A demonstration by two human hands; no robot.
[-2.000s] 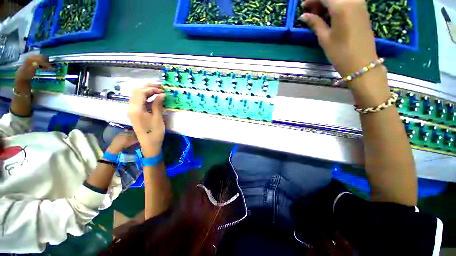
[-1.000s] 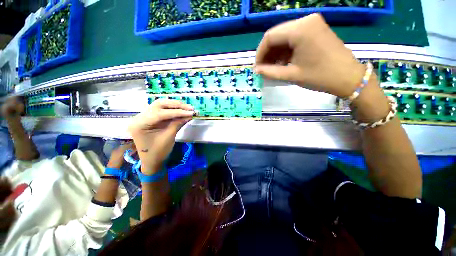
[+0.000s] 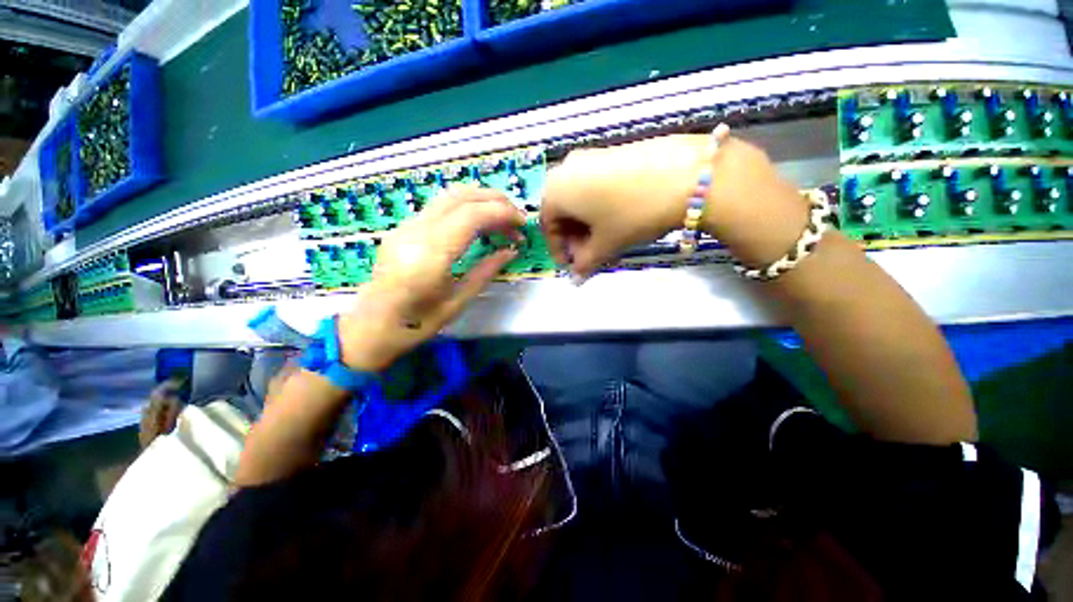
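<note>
A green PCB panel (image 3: pixel 335 209) with two rows of small fitted parts lies between the conveyor rails in front of me. My left hand (image 3: pixel 435 271), with a blue wrist strap, is over the panel's lower row, thumb and fingers curved apart; a tiny dark thing may be near the fingertips, too small to tell. My right hand (image 3: pixel 618 206), with two bracelets, is at the panel's right end, fingers bent down and close together. Whether it holds a component is hidden.
Blue component bins (image 3: pixel 371 59) with capacitors stand on the green mat (image 3: pixel 218 141) behind the line. Another bin (image 3: pixel 144 124) is at far left. A second PCB panel (image 3: pixel 953 194) lies on the conveyor at right. A person in a white sleeve (image 3: pixel 165 506) sits at left.
My right hand has come from the bins down to the panel's right end. My left hand has moved right along the panel. The view has shifted, so the right-hand panel shows more.
</note>
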